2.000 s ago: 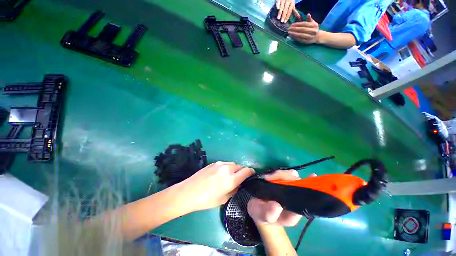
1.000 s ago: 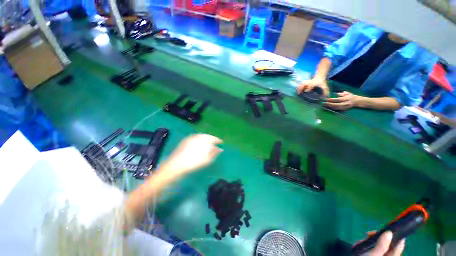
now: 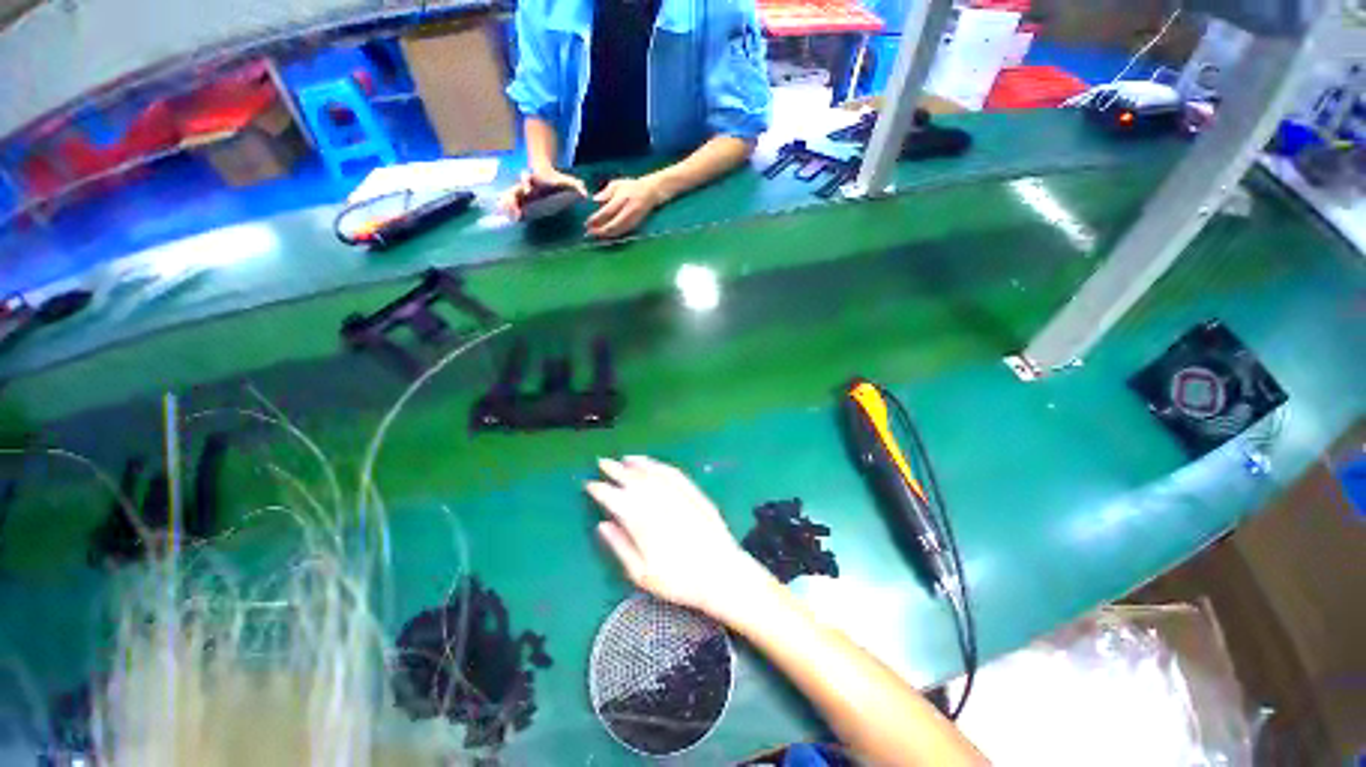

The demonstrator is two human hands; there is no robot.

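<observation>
My right hand (image 3: 667, 532) reaches over the green bench just above the round screw dish (image 3: 662, 674), empty, with its fingers apart. My left hand is not in view. A black bracket frame (image 3: 547, 402) lies beyond my fingertips, prongs pointing away. The orange-and-black screwdriver (image 3: 894, 472) lies on the bench to the right. A heap of small black clips (image 3: 472, 659) is left of the dish. A smaller heap of black parts (image 3: 790, 540) is between my hand and the screwdriver. Dark screws partly fill the dish.
More bracket frames lie at the left (image 3: 412, 318). A white post (image 3: 1154, 217) stands at the right, near a black square part with a round centre (image 3: 1210, 390). A blue-clad coworker (image 3: 644, 90) is opposite, hands at a dark object. Blurred hair-like strands cover the lower left.
The screwdriver has left my right hand and lies on the bench. My right hand has moved above the dish. My left hand has gone out of view. The camera view has turned right.
</observation>
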